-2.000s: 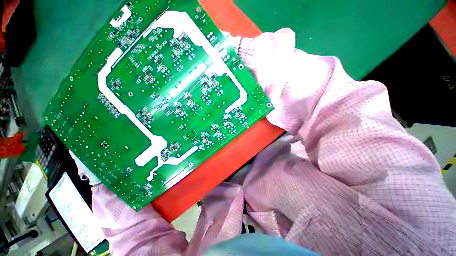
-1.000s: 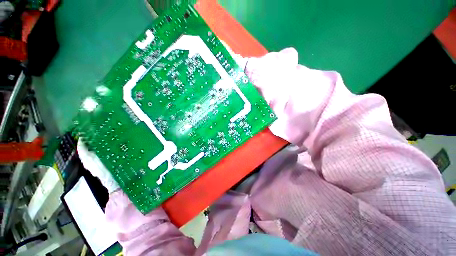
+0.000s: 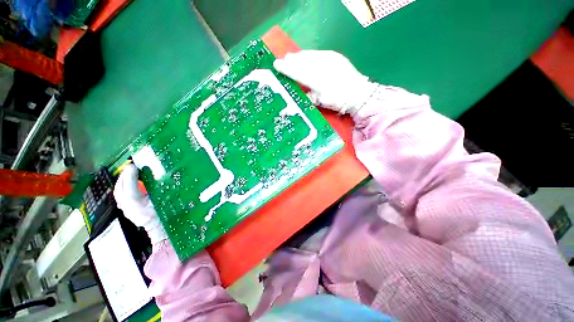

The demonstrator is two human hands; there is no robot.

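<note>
A green circuit board [image 3: 252,144] is held solder side up, tilted, over a red-orange pad [image 3: 289,198]. A broad silvery-white angular track and many small joints show on it; its component side is hidden underneath. My left hand [image 3: 135,198], in a white glove, holds the board's left edge, with the fingertips partly hidden at the edge. My right hand [image 3: 327,78], also in a white glove, holds the board's upper right edge, with its thumb at the rim.
A check sheet [image 3: 118,270] in a black frame and a calculator [image 3: 99,200] are at left. A dotted white card [image 3: 377,9] lies on the green bench [image 3: 440,47] at the top. Metal rails with red-orange wrapping [image 3: 34,183] are far left. Blue cloth shows at upper left.
The board has moved right and down in view, and its slant to the camera has changed. Both gloved hands show more fully, still holding it. The dotted card has come into view.
</note>
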